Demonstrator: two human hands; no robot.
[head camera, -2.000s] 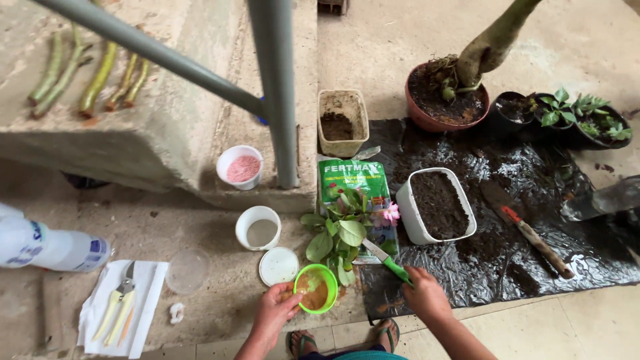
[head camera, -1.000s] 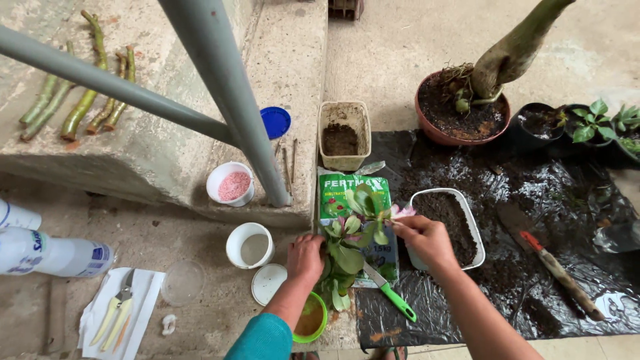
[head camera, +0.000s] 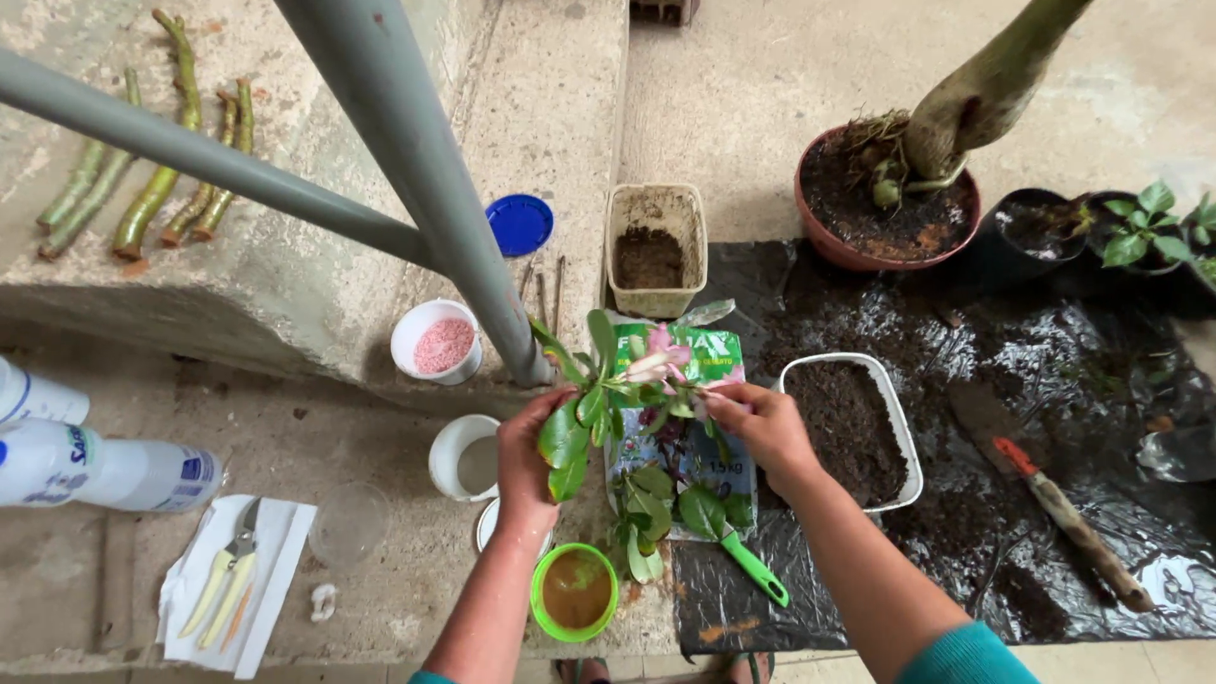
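My left hand (head camera: 528, 456) is closed round the stem of a leafy cutting with pink flowers (head camera: 657, 359), its leaves spreading over the fingers. At the flower end, the fingertips of my right hand (head camera: 765, 427) pinch a pink bloom. Both hands are above a green-and-white printed bag (head camera: 727, 353), where more leafy cuttings (head camera: 649, 513) lie. A green-handled knife (head camera: 755, 568) rests beside them, its blade mostly hidden under a leaf. Nearer me stands a bright green cup of brownish liquid (head camera: 576, 591).
White tub of soil (head camera: 917, 456), trowel (head camera: 1073, 522) and potted plant (head camera: 888, 204) are right. Left are a grey metal rail (head camera: 427, 142), cup of pink granules (head camera: 445, 344), white cup (head camera: 465, 458), pruning shears (head camera: 231, 565) and plastic bottles (head camera: 104, 465). A dirty square container (head camera: 655, 247) stands beyond the bag.
My left hand has left the green cup it touched two seconds ago, and my right hand has let go of the knife. The flowering cutting is now raised between both hands.
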